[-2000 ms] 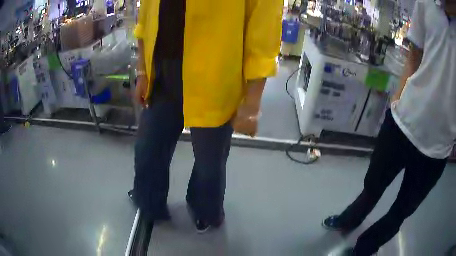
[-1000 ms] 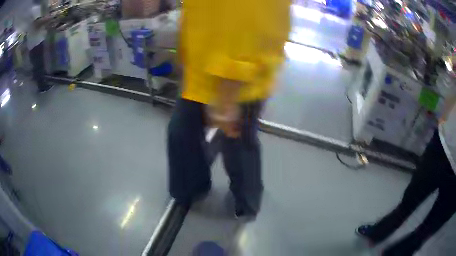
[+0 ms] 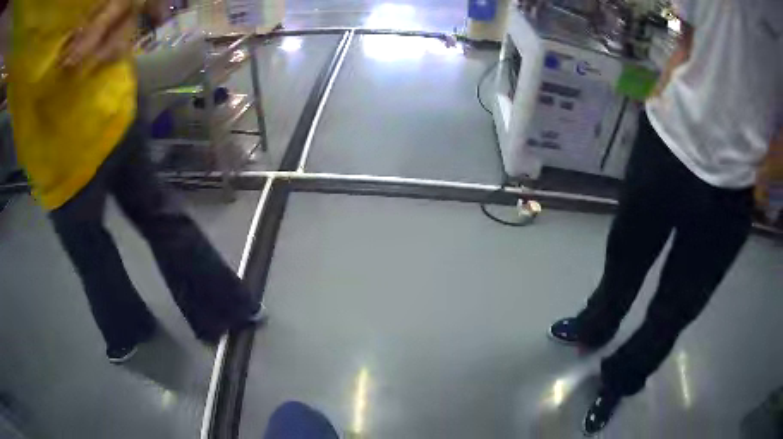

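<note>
Neither of my hands is in the picture. Nearest in front of me, dark floor trunking (image 3: pixel 233 369) with a silver edge runs away across the grey floor and meets a crosswise strip. A rounded blue shape (image 3: pixel 299 422) shows at the bottom edge; I cannot tell what it is. A black cable with a small pale end (image 3: pixel 529 208) lies on the floor by the crosswise trunking, in front of a white machine bench (image 3: pixel 571 111) with a green label.
A person in a yellow jacket (image 3: pixel 73 111) stands at the left with legs apart, astride near the trunking. A person in a white shirt (image 3: pixel 721 94) stands at the right. A metal rack cart (image 3: pixel 261 99) stands behind the yellow jacket. A blue bin (image 3: pixel 482 9) shows at the top.
The person in yellow has moved from the middle to the left, with a hand now raised. The view has shifted, showing more trunking behind. The blue shape at the bottom now shows larger.
</note>
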